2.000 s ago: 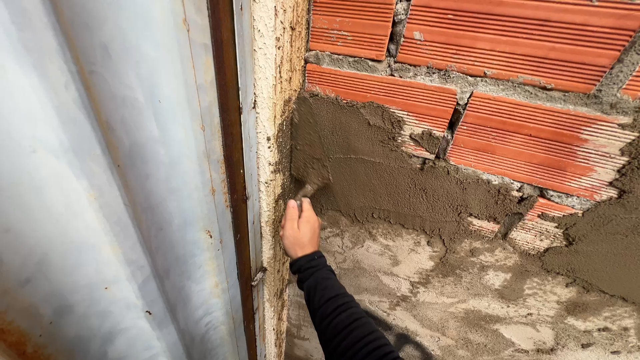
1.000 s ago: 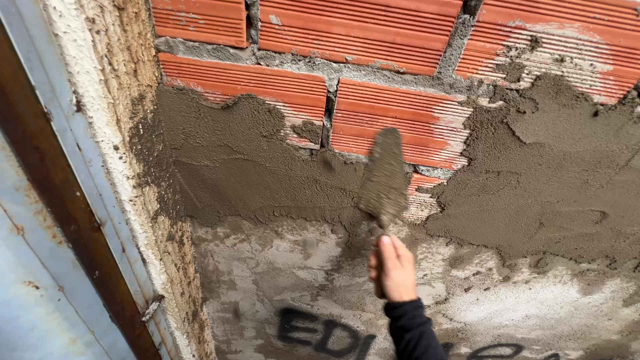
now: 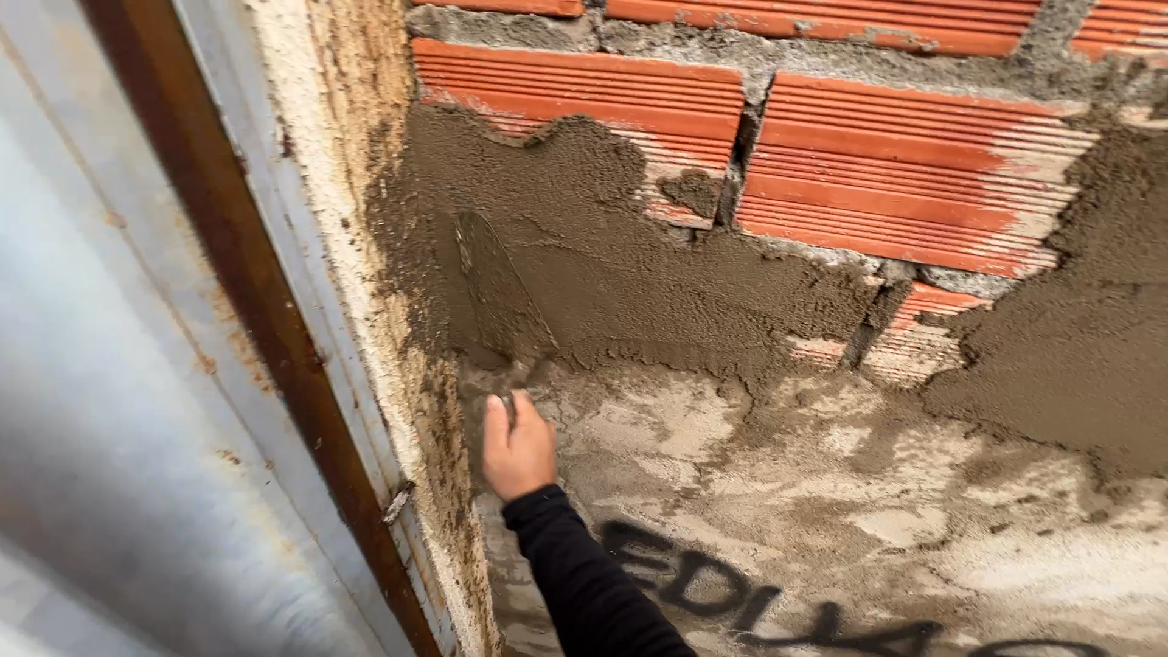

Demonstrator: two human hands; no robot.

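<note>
My right hand (image 3: 520, 447), in a black sleeve, is closed around the handle of a pointing trowel. The mortar-coated trowel blade (image 3: 502, 292) points up and left and lies against the wet mortar (image 3: 620, 265) near the corner with the rough plastered edge. This grey-brown mortar covers the lower parts of the ribbed red hollow clay bricks (image 3: 885, 173). My left hand is out of view.
At left stands a corrugated metal sheet (image 3: 119, 365) with a rusty metal strip (image 3: 246, 310). A rough plastered edge (image 3: 365, 246) runs beside it. Below the bricks is older plaster (image 3: 657, 420) bearing dark painted writing. More fresh mortar (image 3: 1086, 365) covers the wall at right.
From one second ago, my right hand has moved left with the trowel, from the middle of the mortar band to the corner. The blade now lies against the mortar there.
</note>
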